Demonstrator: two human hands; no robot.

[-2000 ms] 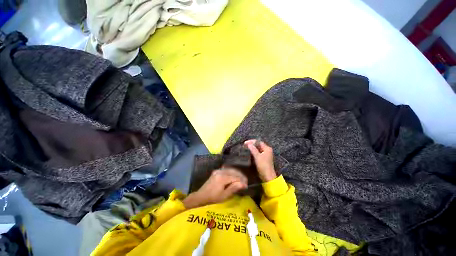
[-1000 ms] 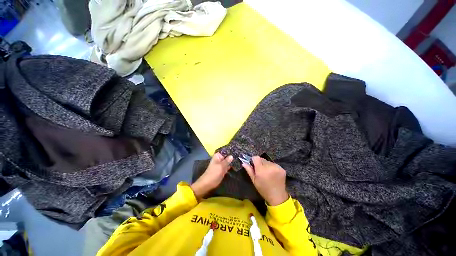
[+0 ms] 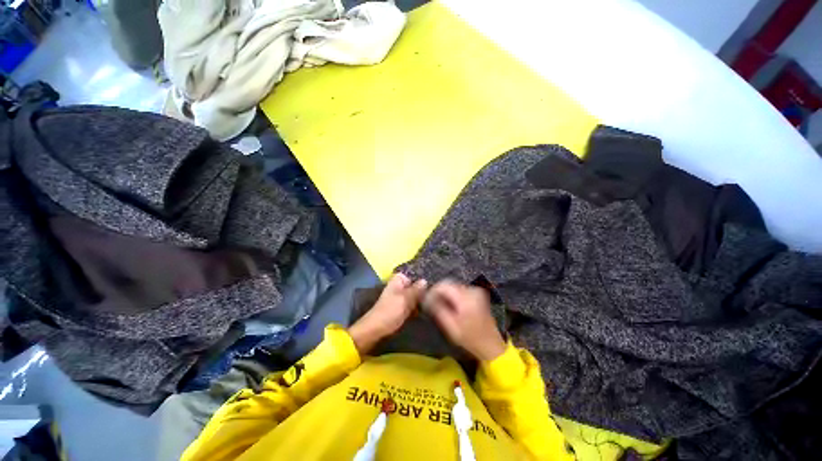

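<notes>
A speckled grey-brown tweed jacket [image 3: 613,261] lies in a bulky heap on the yellow table, from the centre to the right. My left hand [image 3: 394,304] pinches its edge near the table's near corner, in front of my body. My right hand [image 3: 460,311] is close beside it on the right, over the cloth, and is blurred. Its fingers are bent, and whether it holds a tool cannot be seen. Part of the jacket's cloth hangs below both hands.
Another tweed jacket [image 3: 117,162] with brown lining is heaped at the left over other clothes. A cream cloth [image 3: 243,54] lies at the far left of the yellow table [image 3: 388,135]. A white curved edge [image 3: 577,63] runs along the far right. Threads lie on yellow at the bottom right.
Two seconds ago the left hand was lower and blurred; it then moved up to the edge. The right hand showed a small metallic tool one second ago; it has since shifted slightly left, the tool unseen.
</notes>
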